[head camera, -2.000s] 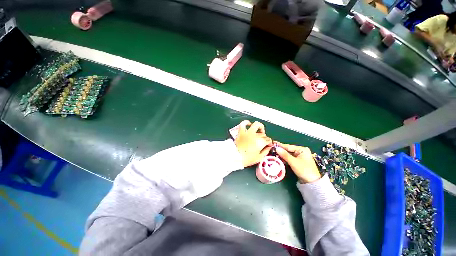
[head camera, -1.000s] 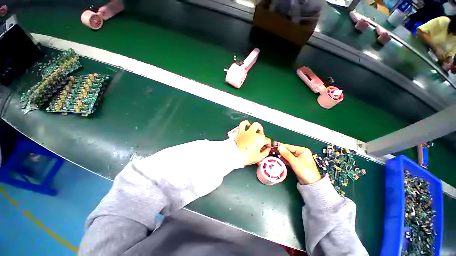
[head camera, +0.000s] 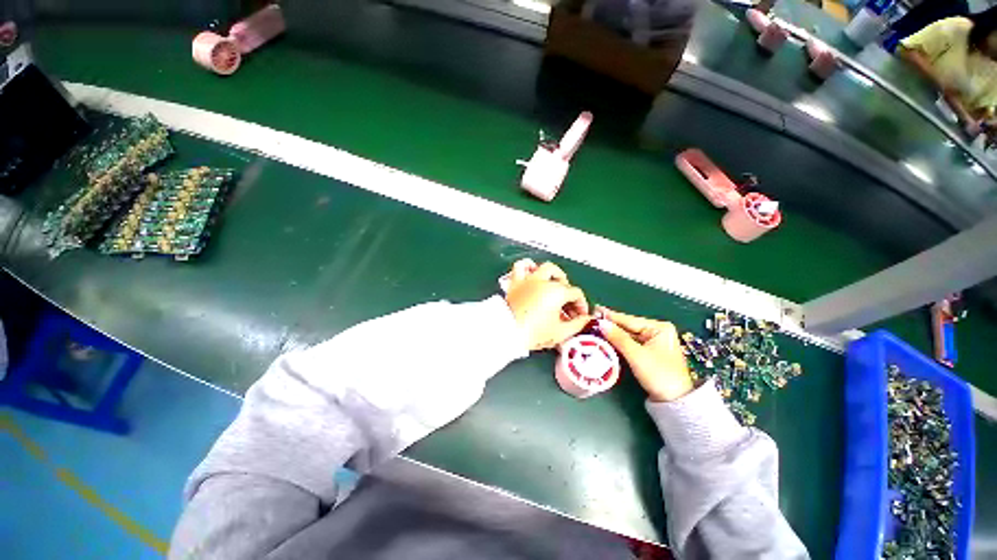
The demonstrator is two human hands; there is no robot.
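Observation:
A pink fan housing [head camera: 588, 366] lies on the dark green bench in front of me, its round head with red-and-white spoked face up and towards me. My left hand [head camera: 543, 307] is closed around its handle, which is mostly hidden under the fingers; a bit of pink shows beyond them. My right hand [head camera: 647, 348] touches the neck of the fan with thumb and finger pinched together. Something small and dark shows between the fingertips at the neck; I cannot tell if it is a board or wires.
Small green boards [head camera: 743, 361] lie loose right of my right hand. A blue bin [head camera: 864, 438] of boards is at the right edge. Board panels [head camera: 169, 213] are stacked at left. Pink fans [head camera: 544, 173] lie on the belt beyond the white strip [head camera: 437, 202]. A grey post [head camera: 907, 279] stands right.
The fans on the belt have moved to the right. The held fan has shifted very slightly; both hands keep nearly the same place and grip at its neck and handle.

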